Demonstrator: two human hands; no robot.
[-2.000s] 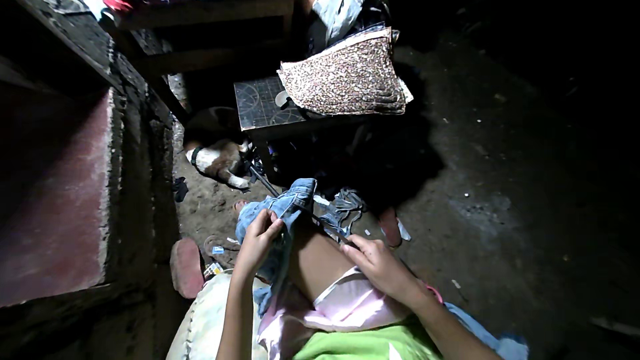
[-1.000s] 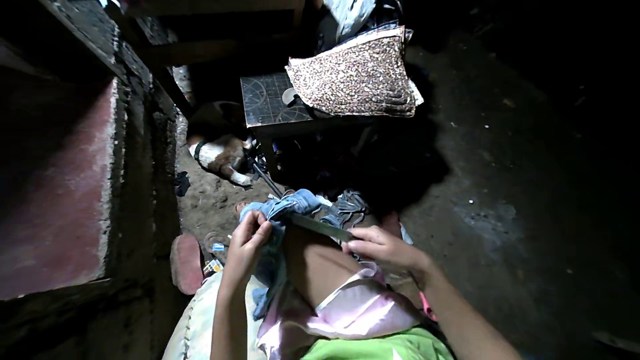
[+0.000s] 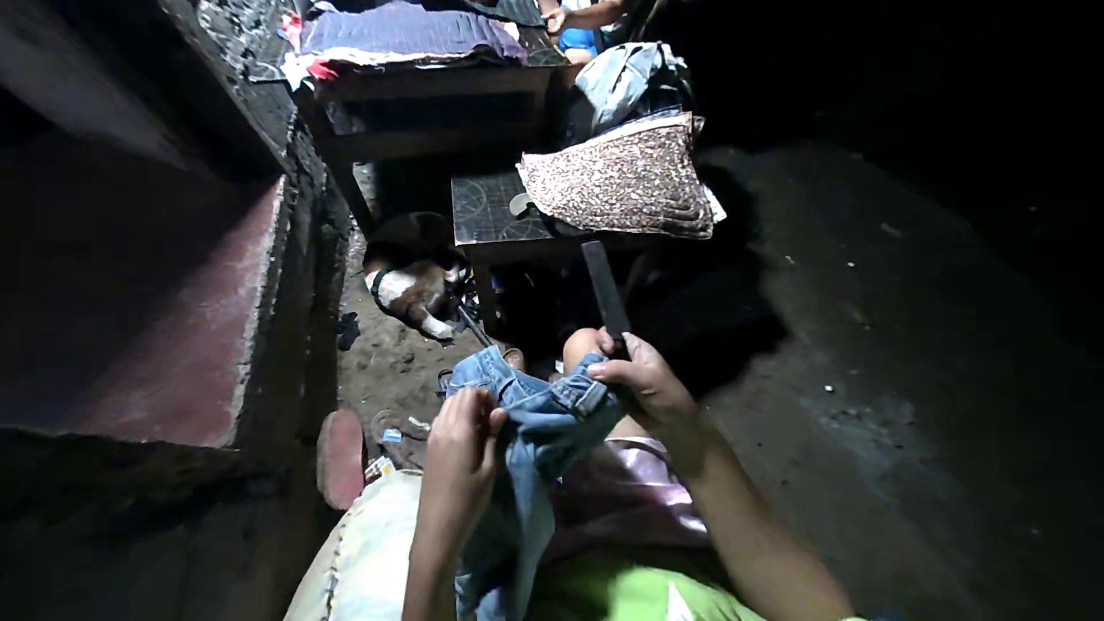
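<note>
Blue denim cloth (image 3: 535, 431), with a waistband and a belt loop, hangs between my hands over my lap. My left hand (image 3: 466, 431) grips its left edge with curled fingers. In my right hand (image 3: 647, 379) are the right part of the denim and a dark flat blade-like tool (image 3: 605, 289), which points up and away from me. The tool's lower end is hidden in the fingers.
Ahead, a small dark table (image 3: 492, 211) bears a stack of patterned cloth (image 3: 630, 177). A dog (image 3: 414, 293) lies left of it. A reddish slipper (image 3: 342, 459) and a stuffed sack (image 3: 371, 561) are near my left side. Another person's hand (image 3: 556, 19) shows at a farther table (image 3: 448, 78).
The tool in my right hand, level across the denim a second ago, now points upward. My right hand has come to the denim and holds it. The view has tilted up, showing the far table.
</note>
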